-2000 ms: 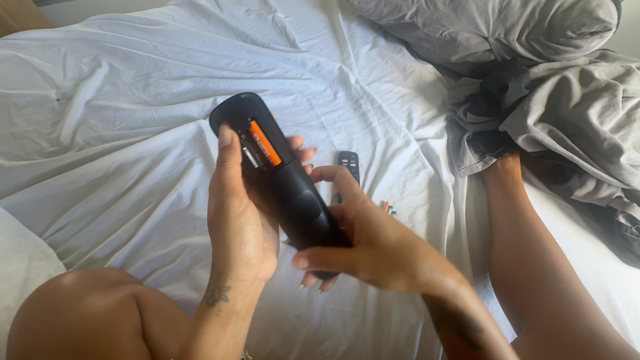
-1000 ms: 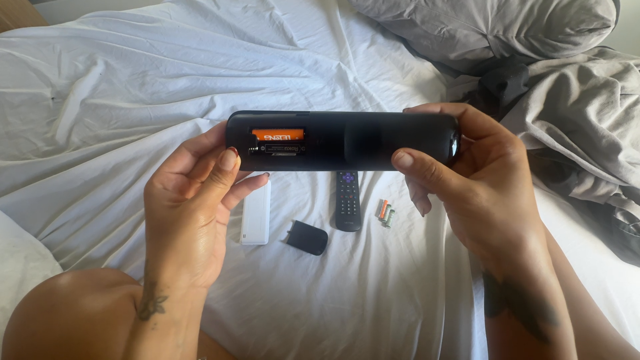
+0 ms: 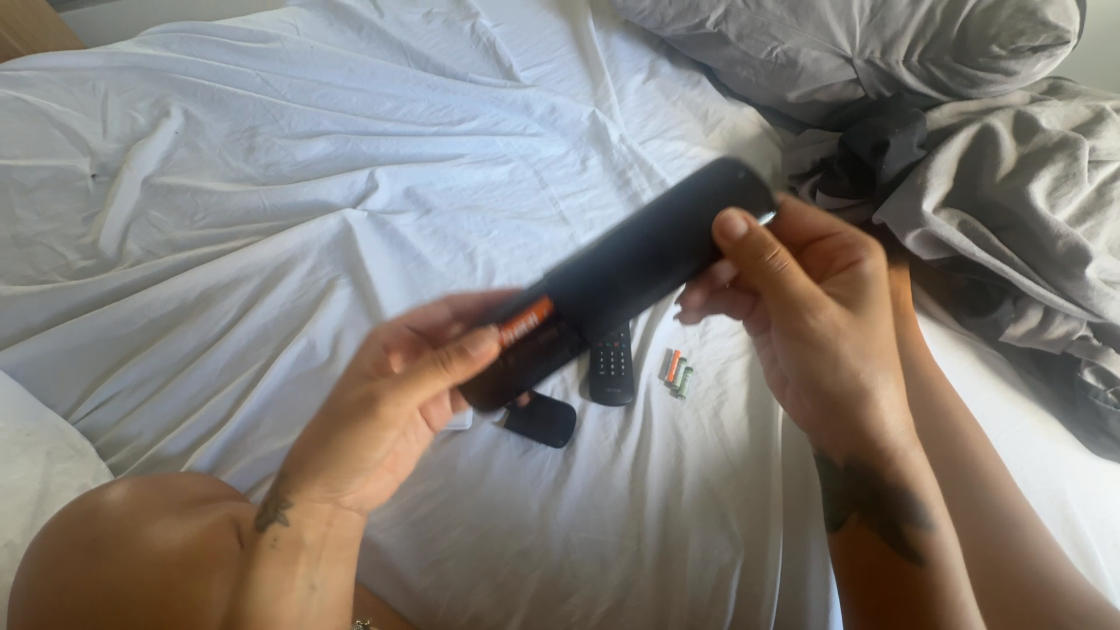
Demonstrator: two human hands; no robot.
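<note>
Both my hands hold a black remote control [image 3: 643,249], tilted with its right end higher and its back toward me. My left hand [image 3: 398,381] grips the lower end, the thumb beside the uncovered battery compartment. An orange battery [image 3: 525,321] shows in that compartment; the rest of it is dark and blurred. My right hand [image 3: 801,297] pinches the upper end, thumb on the back. Below the held remote, a second black remote [image 3: 612,372] lies on the sheet, partly hidden. To its left is a black battery cover [image 3: 544,420].
Several loose batteries [image 3: 677,373], orange and green, lie on the white bedsheet [image 3: 560,525]. The edge of a white object [image 3: 460,421] shows below my left hand. A grey pillow [image 3: 875,44] and a rumpled grey blanket [image 3: 1024,192] are at the right.
The held remote has gone from level to tilted, its right end rising and its left end dropping. Two seconds ago it slanted the other way, with my right hand at its lower end.
</note>
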